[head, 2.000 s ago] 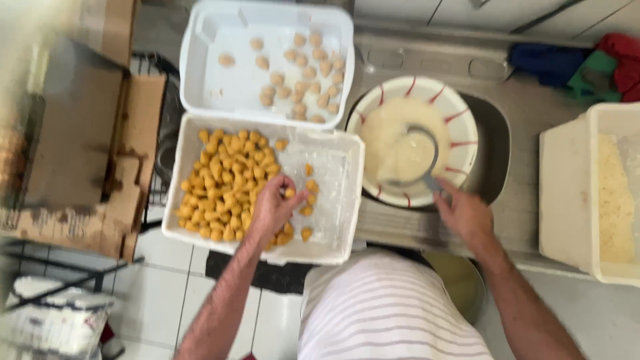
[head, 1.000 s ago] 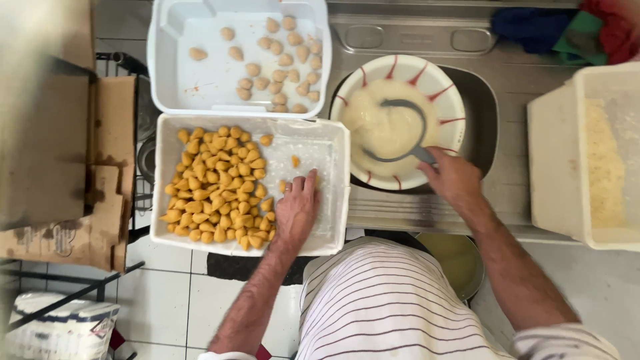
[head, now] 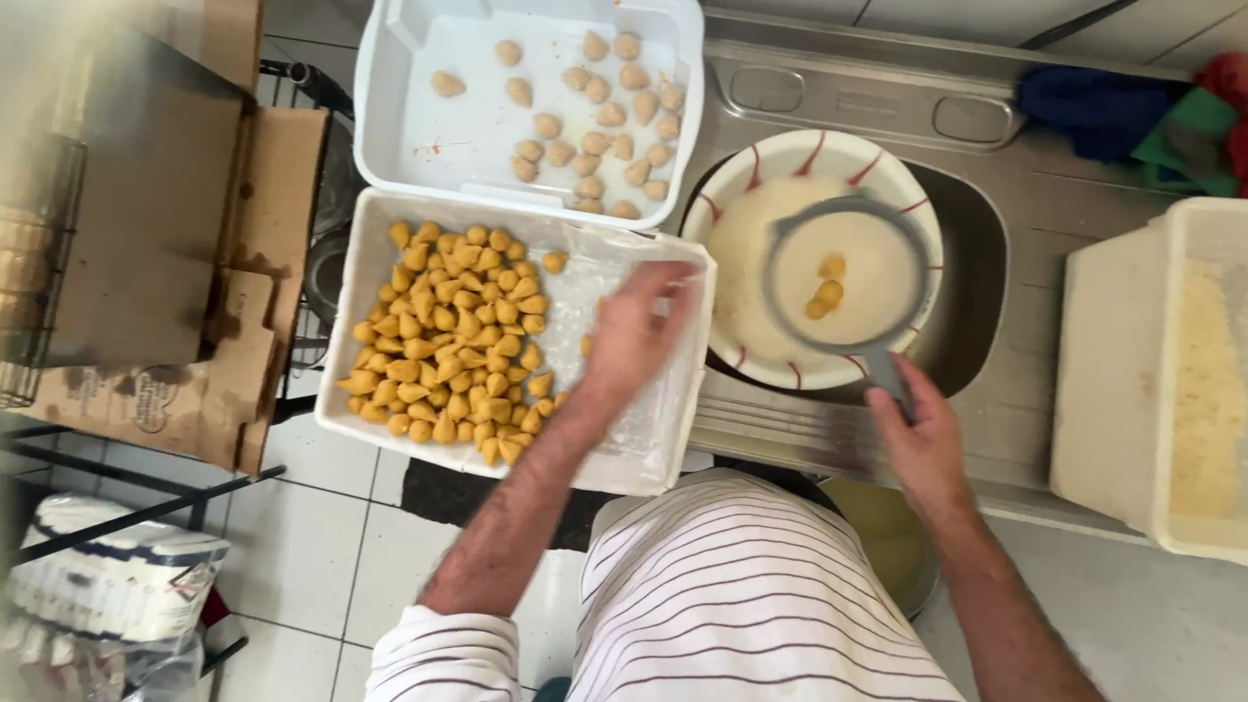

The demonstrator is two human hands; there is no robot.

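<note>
My right hand [head: 921,429] grips the handle of a grey strainer [head: 846,273], which lies over the pale batter [head: 741,253] in a white bowl with red streaks [head: 824,146]. A few yellow dough pieces [head: 827,297] show inside the strainer's ring. My left hand [head: 643,327], blurred, is over the right part of a white tray [head: 694,390]; whether it holds a piece is not clear. Many yellow teardrop-shaped dough pieces [head: 448,341] fill the left part of that tray, and a few lie near my left hand. Paler pieces [head: 609,114] lie in the white tub [head: 366,117] behind.
The bowl sits in a steel sink [head: 980,253]. To the right stands a white bin [head: 1111,361] with pale crumbs [head: 1209,390]. Blue, green and red cloths [head: 1092,107] lie at the back right. Cardboard [head: 278,195] and a black metal rack [head: 127,517] are at the left.
Yellow pieces now show in the strainer, where only batter showed before. My left hand has moved right, toward the tray's right edge. The view has shifted.
</note>
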